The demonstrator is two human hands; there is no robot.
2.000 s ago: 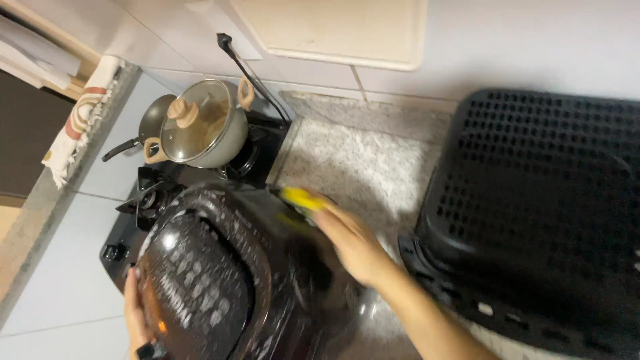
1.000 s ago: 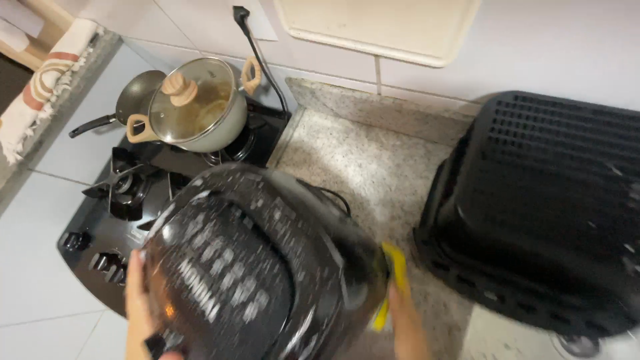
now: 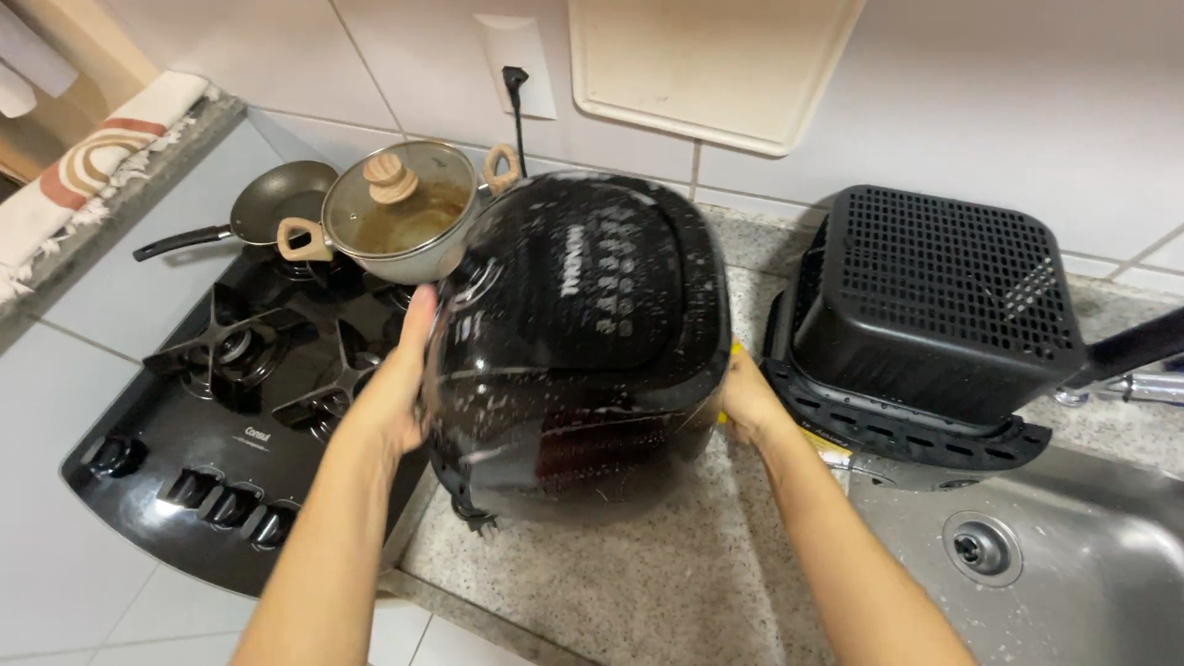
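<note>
Between my hands is the glossy black body of an air fryer [image 3: 583, 342], wet with foam or drops, over the granite counter [image 3: 592, 573]. My left hand [image 3: 407, 388] presses flat on its left side. On its right side lies my right hand [image 3: 745, 393], with thin yellow edges of what looks like a sponge [image 3: 735, 350] between hand and body; most of it is hidden. The air fryer's power plug [image 3: 476, 520] hangs at its lower left.
A black gas cooktop [image 3: 250, 462] at left bears a lidded pot [image 3: 398, 217] and a frying pan [image 3: 277, 199]. The black perforated air fryer basket [image 3: 943, 296] stands upside down beside the steel sink [image 3: 1082, 555]. A cutting board [image 3: 712, 65] leans on the wall.
The air fryer body was tilted to the left and now stands more upright, farther from the cooktop's front. My right hand with the yellow thing has moved from its top edge to its right side.
</note>
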